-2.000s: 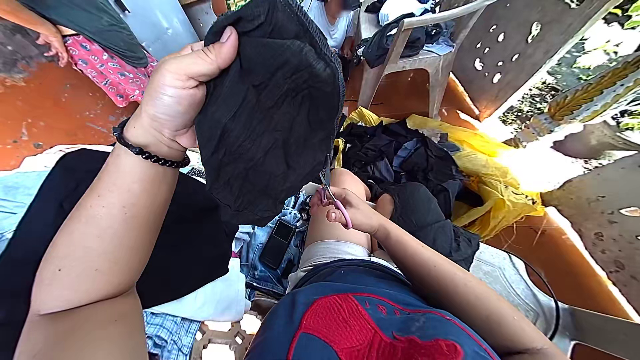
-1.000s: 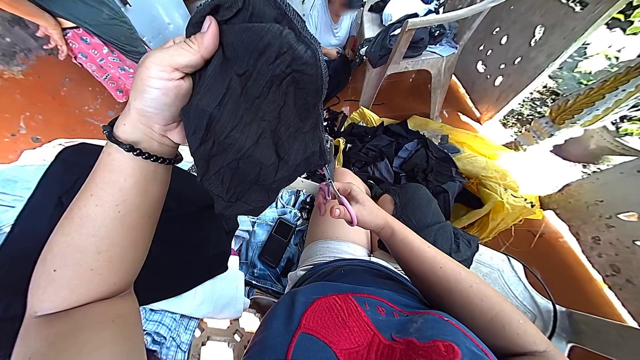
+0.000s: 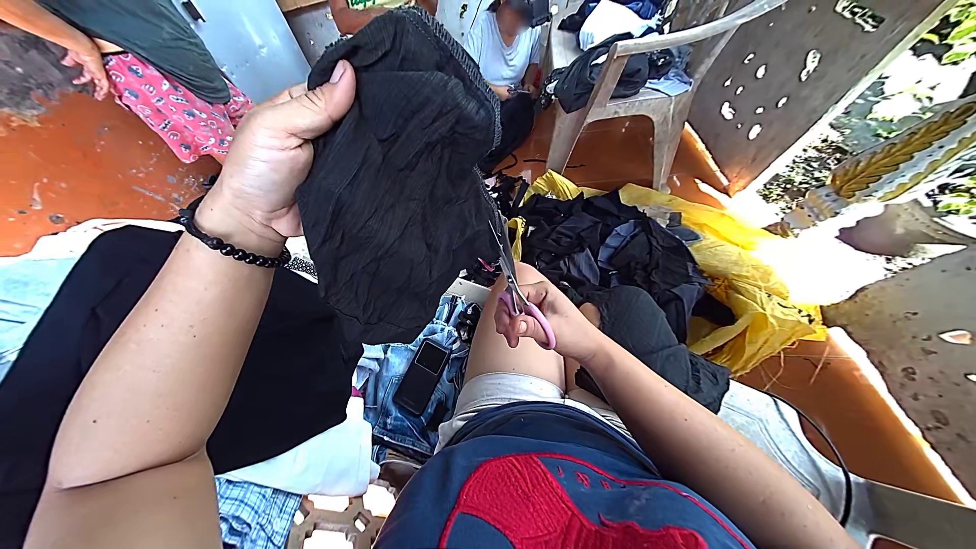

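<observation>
My left hand (image 3: 278,145) holds up a piece of black crinkled fabric (image 3: 396,183), thumb on its near side, fingers hidden behind it. A stitched seam runs along the fabric's top and right edge. Pink-handled scissors (image 3: 526,305) are in my right hand (image 3: 553,320), just over my thigh. Their blades point up, slightly apart, at the fabric's lower right edge; whether they touch it I cannot tell. Dark cloth (image 3: 656,335) lies over my other leg, below my right hand.
Dark cloth pieces (image 3: 610,236) fill a yellow sack (image 3: 762,297) on the floor. A plastic chair (image 3: 656,107) holds clothes. A black phone (image 3: 423,377) lies on folded jeans (image 3: 389,358). Black cloth (image 3: 282,374) is under my left arm. One person (image 3: 499,53) sits ahead; another (image 3: 168,76) is at upper left.
My left hand and the black fabric have shifted slightly left since the first frame. My right hand stays by the fabric's edge with the scissors.
</observation>
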